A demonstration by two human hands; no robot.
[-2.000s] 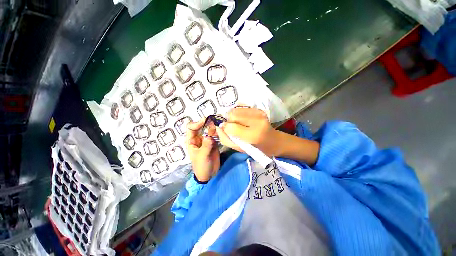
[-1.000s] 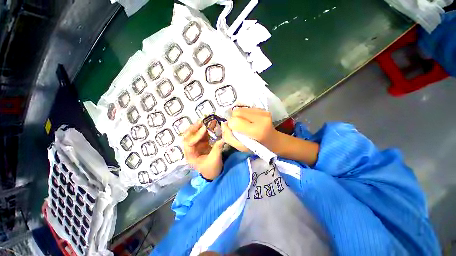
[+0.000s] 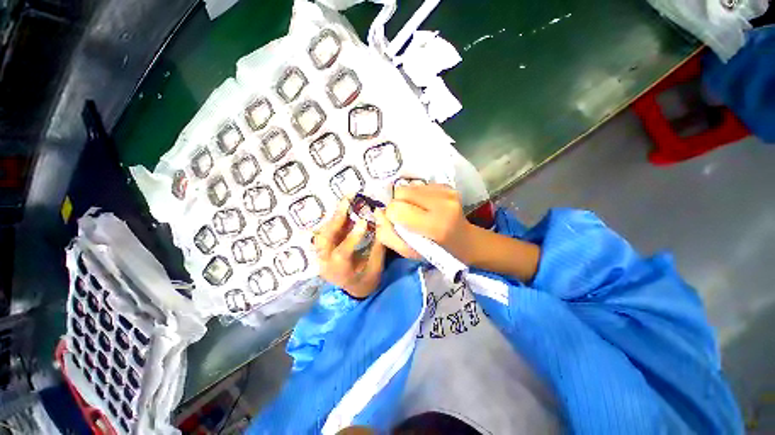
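My left hand [image 3: 347, 255] holds a dark rounded-square frame [image 3: 364, 206] in its fingertips, above the near edge of the parts tray. My right hand [image 3: 429, 223] holds a thick white marker pen [image 3: 429, 251], its tip end at the frame and its barrel slanting back toward my chest. Fingers hide part of the frame and the pen tip. The white parts tray [image 3: 246, 92] carries several rows of metal frames [image 3: 365, 121] on the green bench.
A second tray of dark frames [image 3: 106, 336] stands at the left on a red crate [image 3: 76, 391]. White paper strips [image 3: 429, 64] lie beyond the main tray. A red stool [image 3: 680, 127] and a person's blue sleeve [image 3: 743, 85] are at the right.
The frame has turned in my left fingertips, and the left fingers have shifted around it. My right hand and the pen stay nearly in place. The view has shifted slightly, moving the trays left.
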